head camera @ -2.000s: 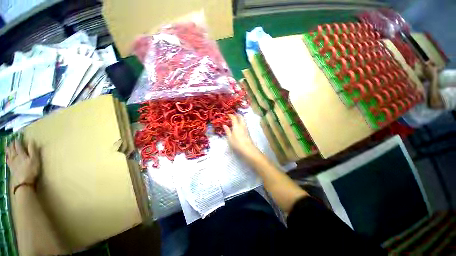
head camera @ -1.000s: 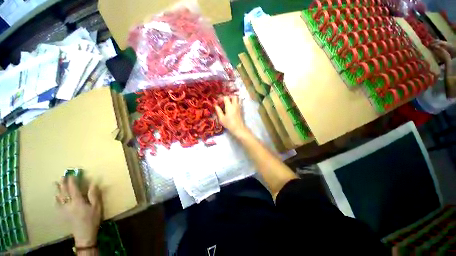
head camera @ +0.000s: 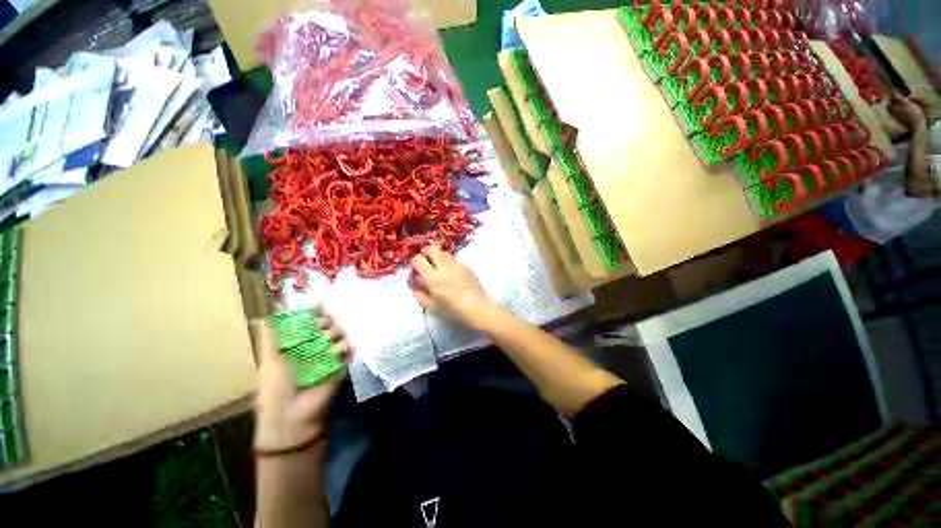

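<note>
My left hand [head camera: 294,397] holds several green bases [head camera: 306,347] together in front of the heap; no red shows on them. My right hand [head camera: 442,287] is at the front edge of the heap of red curved pieces [head camera: 356,211], fingertips bent together; whether they pinch a piece is too blurred to tell. A clear plastic bag [head camera: 356,77] with red pieces lies behind the heap. White paper slips [head camera: 397,345] lie in front of the heap.
Left cardboard sheet [head camera: 124,309] has green bases [head camera: 10,351] along its far left edge. Right cardboard sheet [head camera: 629,144] bears rows of finished assemblies [head camera: 758,98]. A white-edged dark side table [head camera: 774,356] stands at lower right. Another person's hand [head camera: 913,119] shows far right.
My left hand has moved from the left cardboard sheet to in front of the heap, with green bases in it. My right hand has drawn back to the heap's front edge.
</note>
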